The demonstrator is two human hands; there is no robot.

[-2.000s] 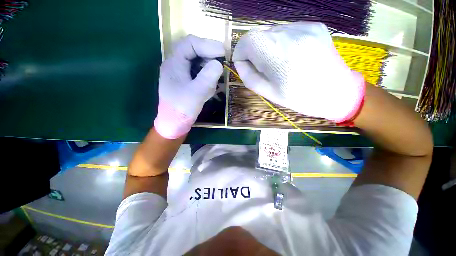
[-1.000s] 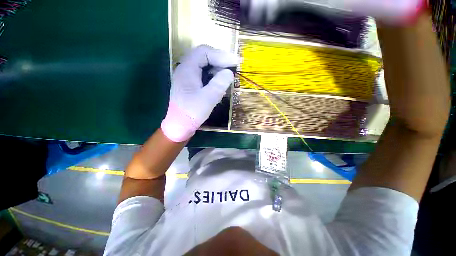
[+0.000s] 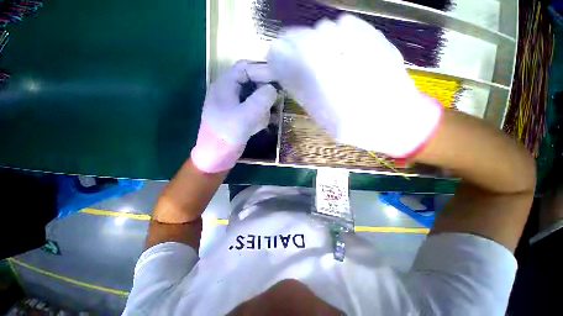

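My left hand (image 3: 231, 117), in a white glove with a pink cuff, is pinched on a small black connector housing (image 3: 277, 87) over the left part of the tray. My right hand (image 3: 352, 86), gloved and slightly blurred, is beside it, with its fingertips close to the housing. Its fingers are bent together, and whether they hold a wire is hidden. A thin yellow wire (image 3: 387, 163) shows below the right hand; its upper part is covered.
The white tray (image 3: 506, 58) holds purple wires (image 3: 413, 40), yellow wires (image 3: 438, 87) and brown wires (image 3: 321, 145). Black pieces lie in its left compartment (image 3: 260, 147). Mixed-colour bundles (image 3: 532, 80) hang at the right. The green bench (image 3: 111, 92) extends left. Part of a person's arm (image 3: 551, 213) shows at the right edge.
My right hand first moved up over the far purple wires, then came back down beside my left hand. My left hand keeps its pinch and has shifted only slightly.
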